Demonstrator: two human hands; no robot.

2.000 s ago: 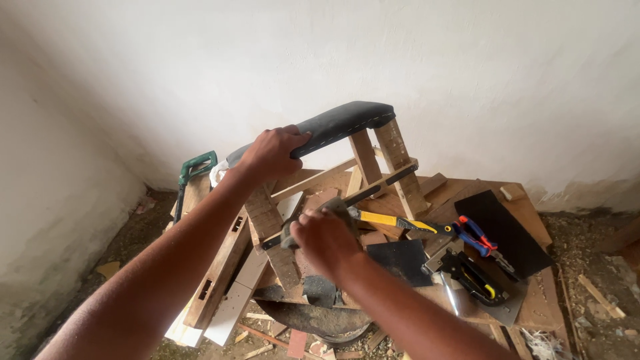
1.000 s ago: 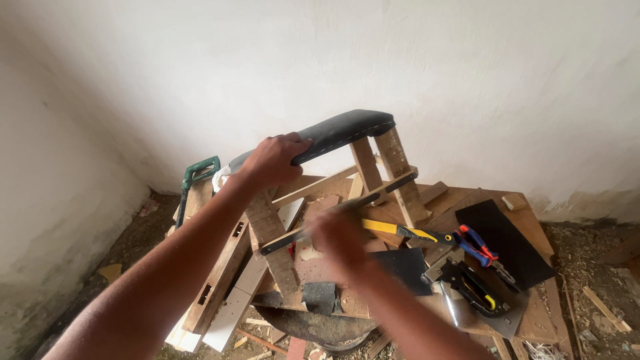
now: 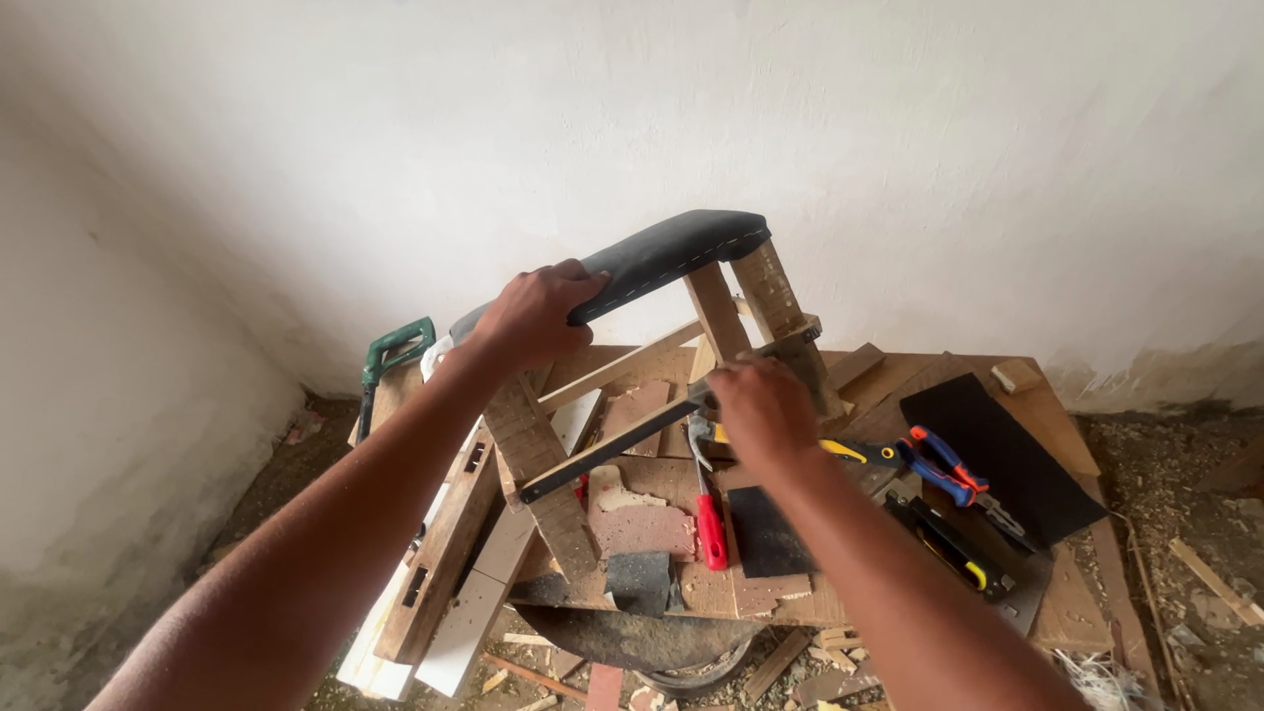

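Note:
A small wooden stool has a black padded seat (image 3: 681,252) with a line of light stitches or staples along its edge. My left hand (image 3: 538,311) grips the seat's near end, thumb over the edge. My right hand (image 3: 765,405) is closed at the stool's side rail (image 3: 622,449), a bar with a dark outer face. A thin dark piece, perhaps sandpaper, shows at its fingers, partly hidden and blurred. Beneath the rail lie a claw hammer (image 3: 701,430), partly covered by my right hand, and a red-handled screwdriver (image 3: 711,533).
Pliers (image 3: 948,474), a black-and-yellow tool (image 3: 953,548) and a black sheet (image 3: 997,459) lie at the right of the wooden work surface (image 3: 1066,415). A green-handled saw (image 3: 395,351) is at the left, near slotted timber (image 3: 444,553). Offcuts litter the floor. A wall stands behind.
My right hand has moved up along the side rail, away from the stool's near leg, uncovering the red-handled screwdriver. My left hand stays on the padded seat.

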